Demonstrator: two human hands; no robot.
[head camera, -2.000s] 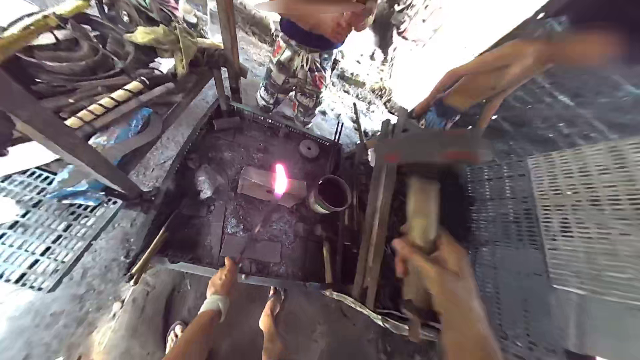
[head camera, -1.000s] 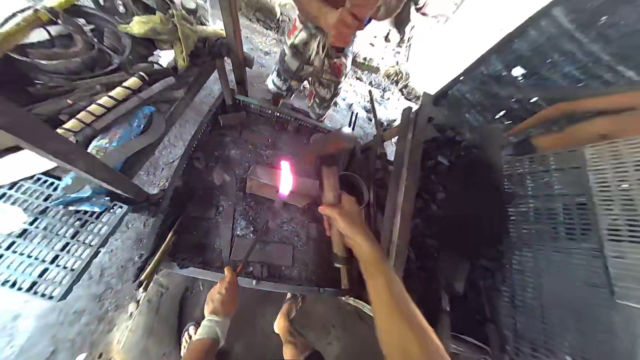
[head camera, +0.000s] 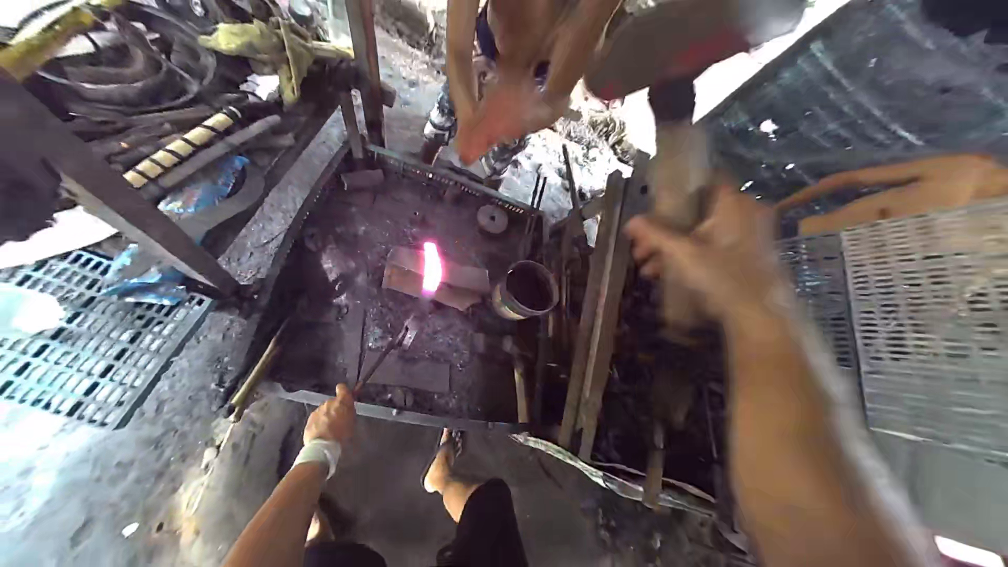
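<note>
A piece of glowing hot metal (head camera: 431, 269) lies across a flat-topped metal block (head camera: 402, 270), which looks like an anvil, in a dark, soot-covered tray. My left hand (head camera: 331, 417), with a white band at the wrist, grips the end of thin metal tongs (head camera: 379, 362) at the tray's near edge; their tips point toward the glowing piece, and whether they touch it cannot be told. On the right, my right hand (head camera: 705, 252) is closed around the wooden handle of a large hammer (head camera: 693, 47), raised and blurred, its head above the hand.
A metal can (head camera: 526, 291) stands right of the block, near a round disc (head camera: 492, 219). Wooden posts (head camera: 602, 315) flank the tray's right side. Another person's hands (head camera: 500, 118) are beyond the far edge. Plastic grates (head camera: 929, 323) lie at right and left (head camera: 94, 339).
My right hand has raised the hammer up and to the right from beside the glowing metal. The left hand stays near the tray's near edge.
</note>
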